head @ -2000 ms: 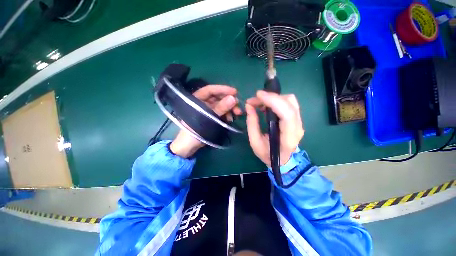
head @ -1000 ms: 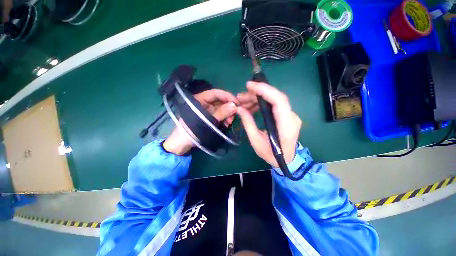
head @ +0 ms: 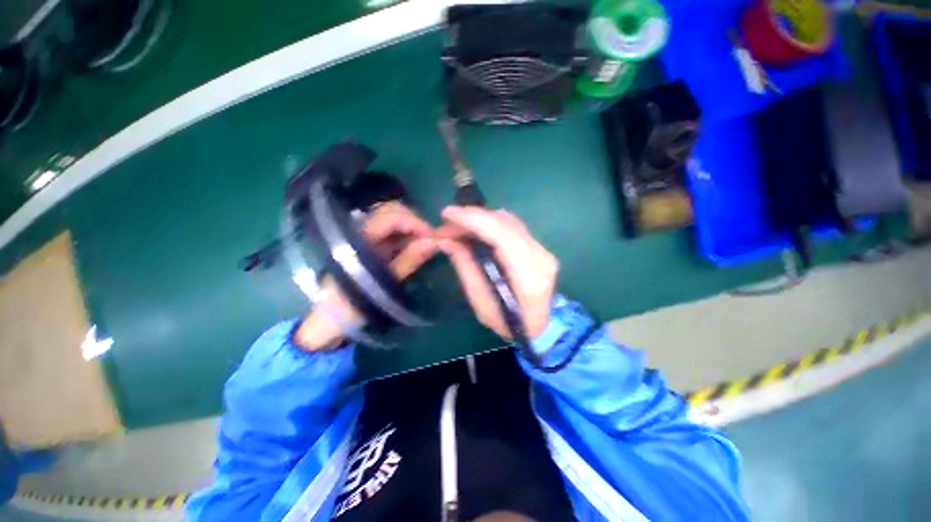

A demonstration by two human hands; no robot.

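My left hand (head: 393, 240) holds the black headset (head: 342, 245), with the forearm behind its headband and two silver arcs. The headset is tilted above the green mat and blurred. My right hand (head: 507, 260) holds the soldering iron (head: 493, 273) by its black handle, with the metal tip pointing up and away from me. The fingertips of both hands meet beside the headset; any wire pinched between them is too blurred to tell. A thin black cable end (head: 262, 257) sticks out to the left of the headset.
A black fume extractor fan (head: 507, 87) stands at the back, beside a green solder spool (head: 627, 31). The iron stand (head: 653, 153) is at right, next to a blue tray (head: 720, 219) with a red tape roll (head: 781, 31). Brown board (head: 51, 342) lies left. More headsets show beyond the white rail (head: 214, 112).
The whole view has shifted and blurred, with the bench things further left. The iron's tip now leans to the left. Both hands have come together at their fingertips.
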